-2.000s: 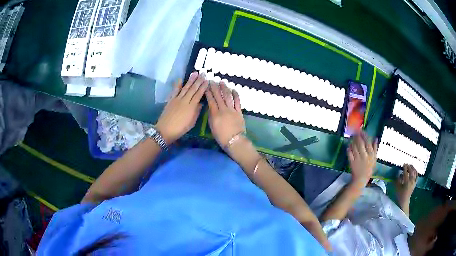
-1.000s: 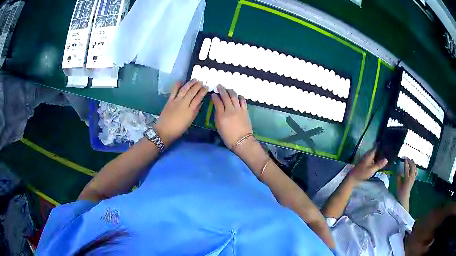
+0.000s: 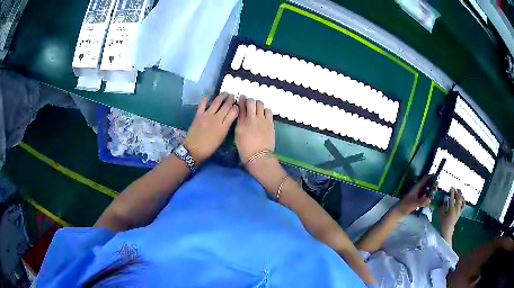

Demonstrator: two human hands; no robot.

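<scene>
A black tray (image 3: 310, 91) lies on the green bench with two long rows of small glossy white parts (image 3: 321, 107). My left hand (image 3: 211, 129) and my right hand (image 3: 255, 126) are side by side at the tray's near left corner. Their fingertips touch the left end of the near row and cover some parts there. The fingers are bent and close together. Whether they pinch a part cannot be seen.
Two long printed white cartons (image 3: 119, 48) and translucent sleeves (image 3: 189, 42) lie at left. A blue bin (image 3: 103, 135) of crumpled plastic is below the bench. At right, a neighbour's hand holds a dark phone (image 3: 438, 173) over another tray (image 3: 479, 160) of white parts.
My hands have shifted from over the near row's left end to its near edge. The neighbour has lifted the phone from beside my tray and holds it over the right tray. The camera view has shifted slightly.
</scene>
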